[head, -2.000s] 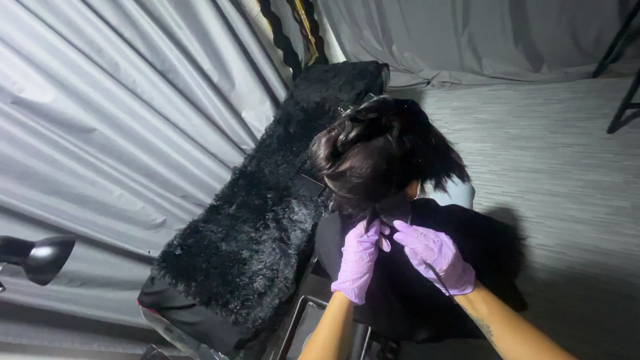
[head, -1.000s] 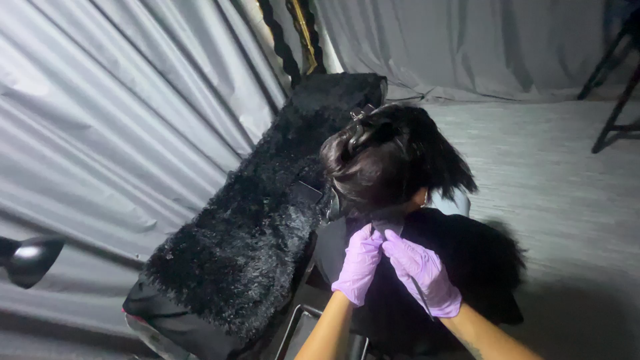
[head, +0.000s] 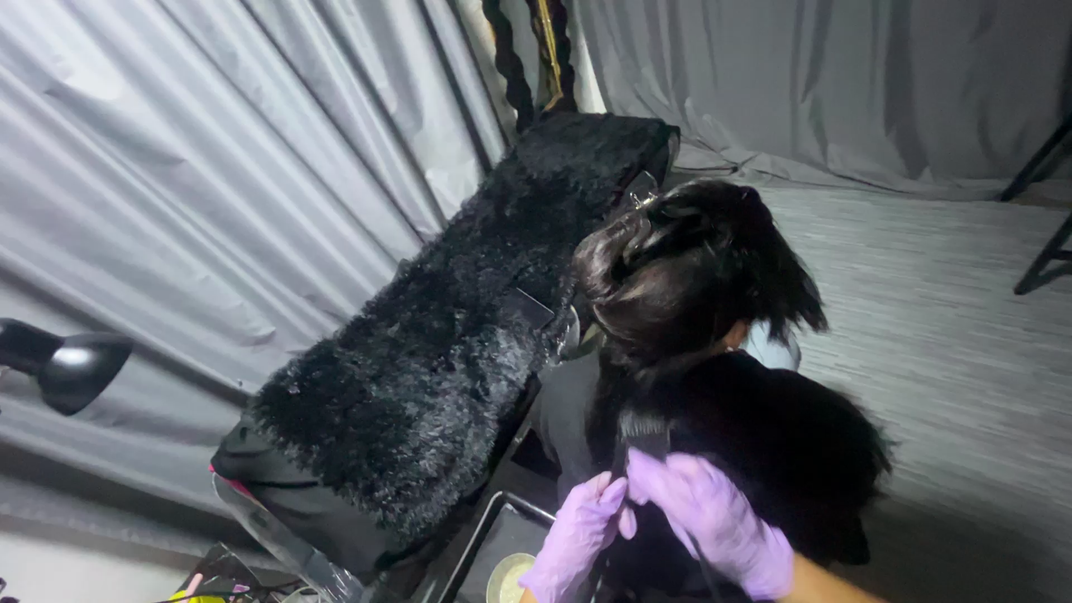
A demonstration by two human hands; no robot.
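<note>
A seated person with dark hair [head: 670, 301], part of it clipped up with a metal hair clip [head: 645, 199], is seen from behind and above, with dark clothing over the back. My right hand [head: 712, 519], in a purple glove, grips a dark tint brush [head: 645, 425] with pale bristles, low at the person's back. Just left of it, my left hand [head: 582, 532], also gloved in purple, has its fingers pinched together beside the brush; a thin lock of hair seems to be between them, though this is hard to see.
A black tray [head: 477, 544] holds a bowl of pale cream [head: 509, 578] by my left hand. A long surface under black shaggy fur [head: 435, 352] bears a dark flat object [head: 532, 308]. A black lamp [head: 84, 368] stands left, grey curtains [head: 209, 167] behind, black stand legs [head: 1043, 251] at right.
Both hands have moved down from the nape, away from the head, and the brush's bristles now show. The view has shifted somewhat.
</note>
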